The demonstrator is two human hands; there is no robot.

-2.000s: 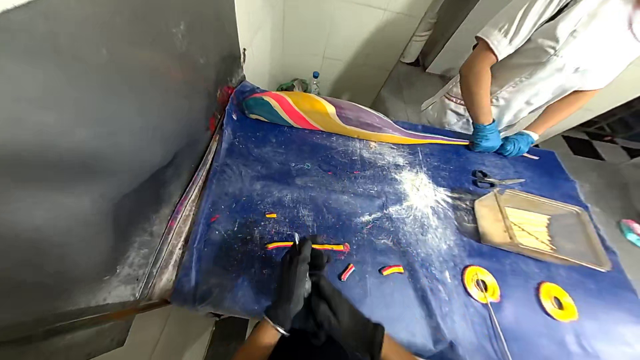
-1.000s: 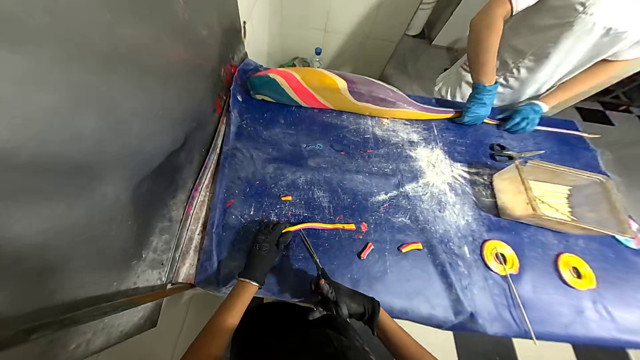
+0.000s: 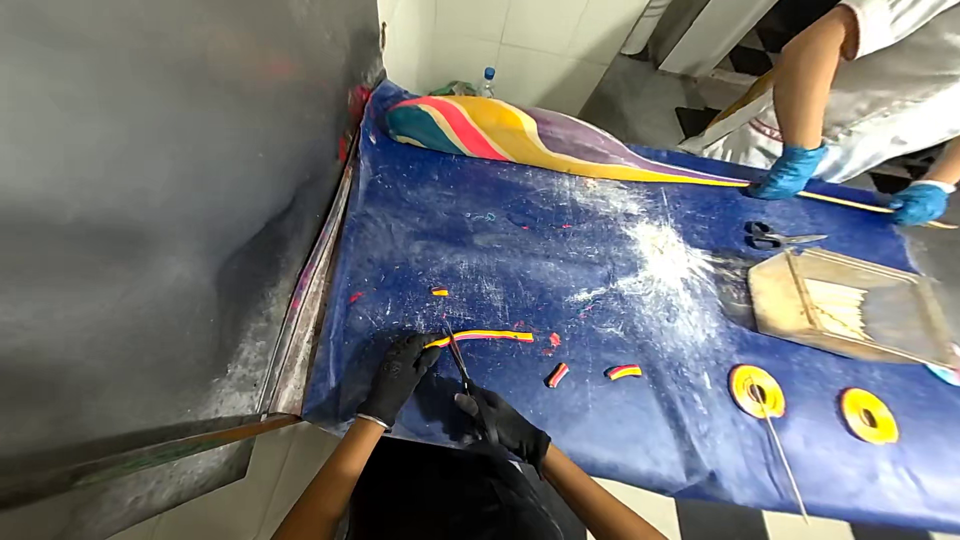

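My left hand [image 3: 399, 375], in a black glove, pinches the left end of a yellow, red and purple candy rope [image 3: 491, 334] lying on the blue table cover. In my right hand [image 3: 501, 424], also black-gloved, are scissors [image 3: 457, 356], whose blades cross the rope just right of my left fingers. Short cut candy pieces [image 3: 557, 375] [image 3: 623, 372] lie to the right, and a smaller piece [image 3: 440, 292] lies above the rope. Farther right are a yellow ring-shaped candy [image 3: 757, 391] with a stick [image 3: 785, 466] across it and a second ring candy [image 3: 869, 415].
Across the back lies a big striped candy mass [image 3: 517, 139]. A co-worker's blue-gloved hands [image 3: 789, 172] hold its drawn-out strand. Another pair of scissors [image 3: 784, 238] lies behind a box [image 3: 776, 296] of white sticks. White powder [image 3: 667, 259] covers the middle. A dark metal panel [image 3: 172, 187] borders the left.
Two seconds ago my hands were close together at the rope; now they are apart, with scissors in my right hand. The co-worker's hands have moved apart along the strand.
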